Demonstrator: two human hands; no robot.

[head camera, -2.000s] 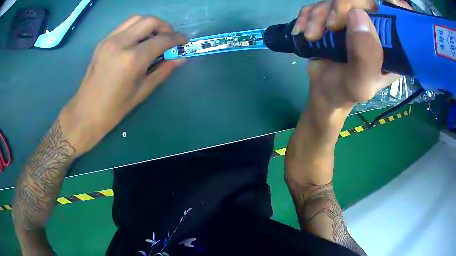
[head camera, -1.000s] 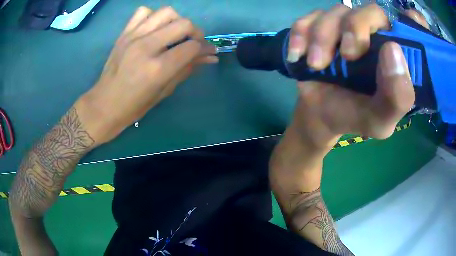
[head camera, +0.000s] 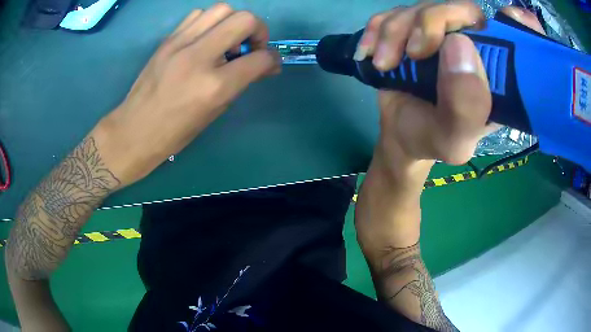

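A light-blue handle housing (head camera: pixel 295 59) with a green circuit board (head camera: pixel 297 48) inside lies across the upper middle. My left hand (head camera: pixel 214 71) holds its left end, with the fingers covering that part. A small blue bit and a dark part show between the thumb and fingers. My right hand (head camera: pixel 434 71) grips the blue-and-black electric screwdriver (head camera: pixel 512 78), its black nose pointing left over the housing. The nose hides the right part of the housing. I cannot make out the bit tip or a screw.
A light-blue cover piece (head camera: pixel 87 17) and a black block (head camera: pixel 46 13) lie at the upper left. Red scissor handles (head camera: pixel 4 167) show at the left edge. A clear plastic tray (head camera: pixel 502 141) and a black cable (head camera: pixel 502 162) are on the right. A tiny white bit (head camera: pixel 171 157) lies near the bench edge.
Over two seconds, my left hand has moved right along the view and now covers more of the housing. The screwdriver moved left and down, then partly back up and right.
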